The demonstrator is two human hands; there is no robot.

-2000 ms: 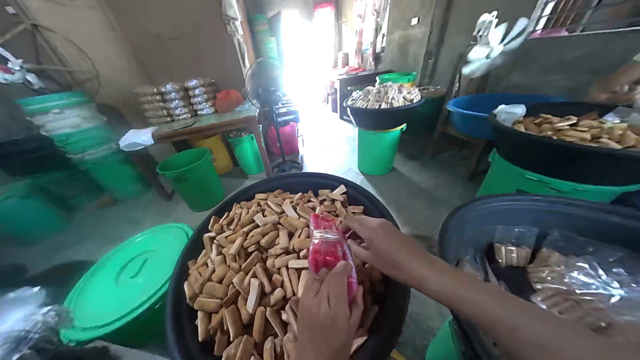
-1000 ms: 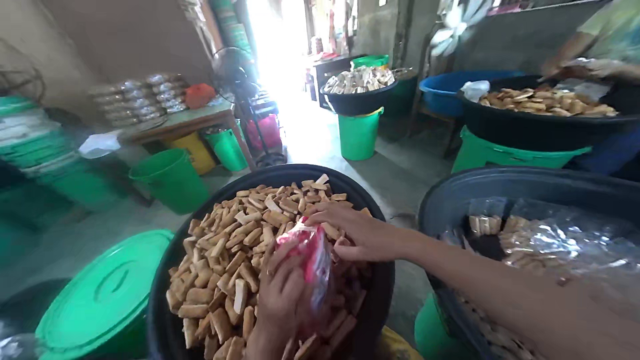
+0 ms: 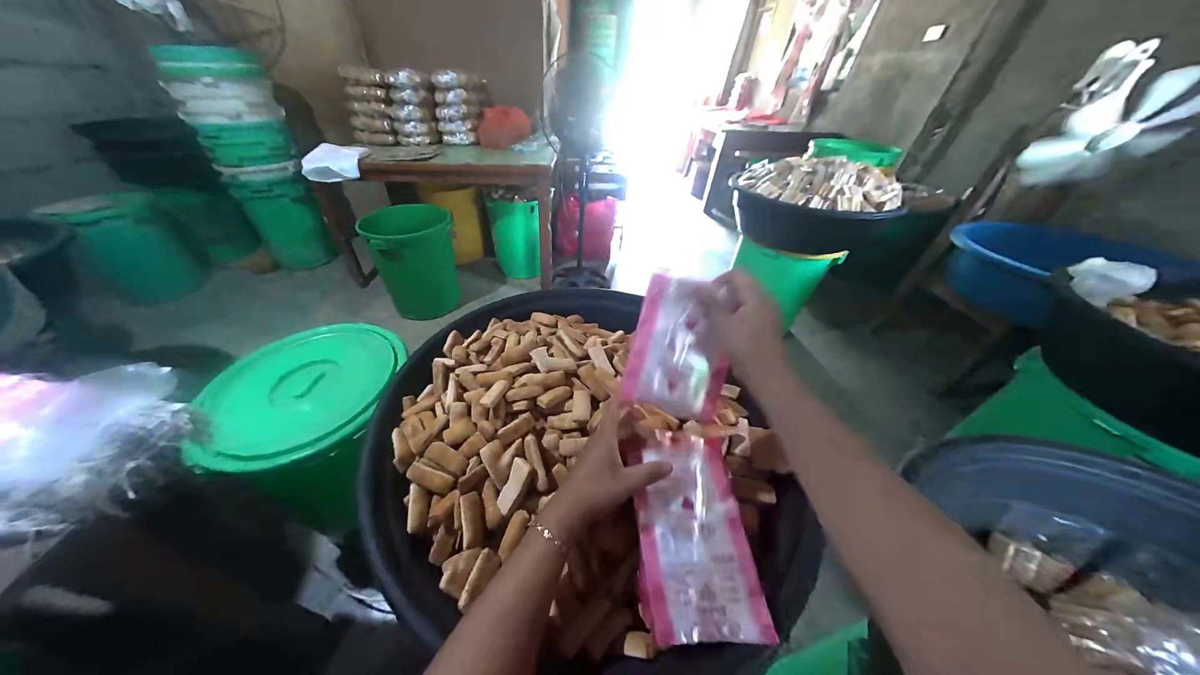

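A wide black tub (image 3: 375, 506) holds a heap of small rectangular biscuits (image 3: 511, 403). Over its right side hang clear plastic packets with pink edges (image 3: 698, 553), joined in a strip and bearing writing. My right hand (image 3: 745, 323) pinches the upper packet near its top right edge. At the left edge of the strip, near where two packets meet, is my left hand (image 3: 605, 473), thumb over the plastic; whether it grips is hard to tell. A few biscuits show between the packets, but whether they lie inside or behind cannot be told.
A green lidded bucket (image 3: 300, 394) stands left of the tub, with blurred plastic bags (image 3: 89, 441) beyond. Right are a black tub of bagged biscuits (image 3: 947, 459) and a blue basin (image 3: 1003, 253). Wrapped packs (image 3: 410, 103) sit on a table (image 3: 450, 169); a fan (image 3: 581, 122) stands nearby.
The pink and clear plastic, bunched between my hands before, now hangs stretched out as a strip. My right hand has moved up and away. The view has turned to the left.
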